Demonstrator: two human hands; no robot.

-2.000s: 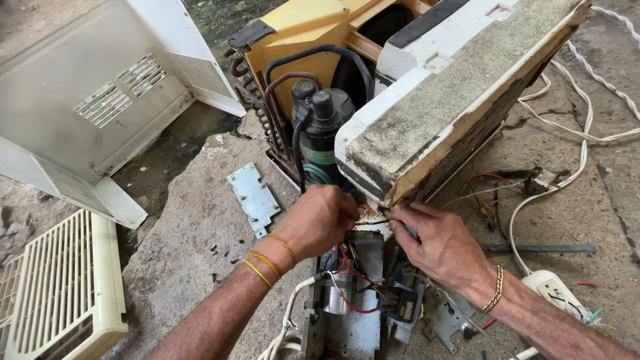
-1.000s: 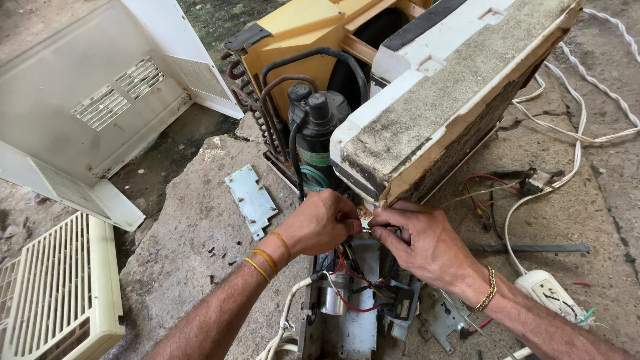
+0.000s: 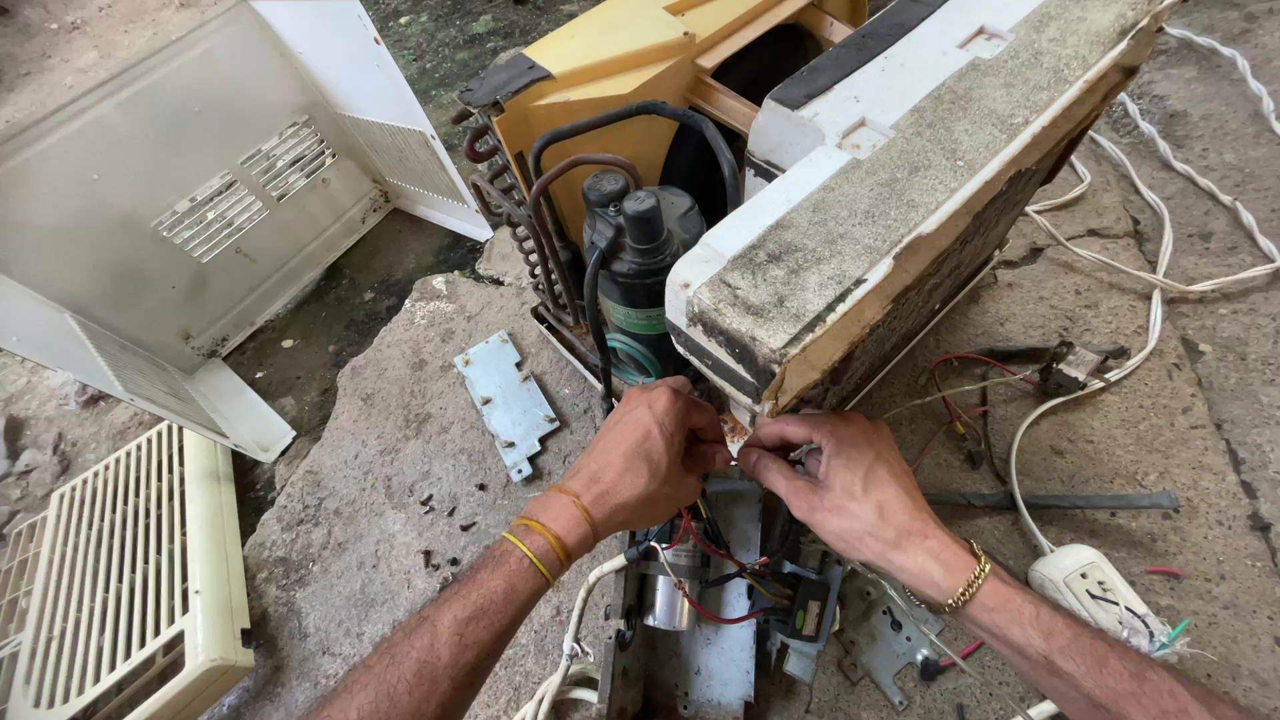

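Observation:
My left hand (image 3: pixel 655 455) and my right hand (image 3: pixel 840 480) meet at the lower front corner of the opened air conditioner, beside a rusty metal tab (image 3: pixel 736 432). The fingers of both are pinched; what lies between them is too small or hidden to tell. Above them slants the white foam housing (image 3: pixel 830 250) with its worn grey face. Behind my left hand stands the black compressor (image 3: pixel 640 270) with bent copper pipes. Below my hands, a metal tray (image 3: pixel 700 660) holds a silver capacitor (image 3: pixel 668 590), red, black and yellow wires and a small black component (image 3: pixel 808 605).
A bent sheet-metal cover (image 3: pixel 120 150) and a cream louvred grille (image 3: pixel 110 570) lie at the left. On the concrete are a flat metal plate (image 3: pixel 506 400), loose screws (image 3: pixel 428 558), a white socket block (image 3: pixel 1090 590), a white twisted cord (image 3: pixel 1160 270) and a dark flat bar (image 3: pixel 1060 500).
Both hands stay at the same corner, with small shifts of the fingers. The rusty metal tab shows more plainly between them now.

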